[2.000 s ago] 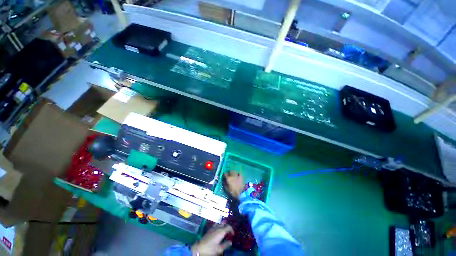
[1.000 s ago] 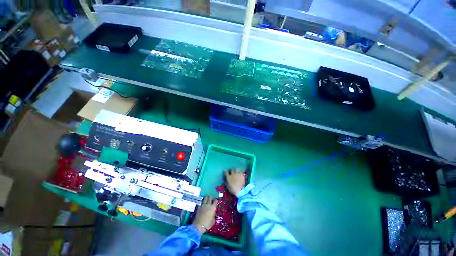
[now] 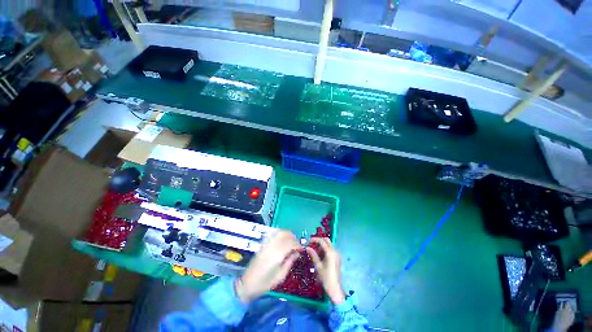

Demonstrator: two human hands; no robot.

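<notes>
Small red components (image 3: 300,280) lie heaped in the green tray (image 3: 335,211) at the machine's right end. My left hand (image 3: 271,262) and my right hand (image 3: 326,264) are close together above the tray, with fingertips bent towards each other near the rail's right end. Something small and red shows between the fingertips, too small to tell clearly. The silver feed rail (image 3: 214,225) runs along the front of the grey-white machine (image 3: 208,188), whose red button (image 3: 255,193) is lit.
A cardboard carton (image 3: 52,201) and more red parts (image 3: 109,224) are at the left. A blue bin (image 3: 319,161) sits under the shelf (image 3: 292,120). Black trays (image 3: 441,111) are on the shelf and at the far right. Another person's hand (image 3: 563,318) shows at the lower right.
My left hand has risen from the tray beside the rail, and my right hand has moved from the tray's middle towards it. The fingertips now meet above the parts. Another person's hand has appeared lower right.
</notes>
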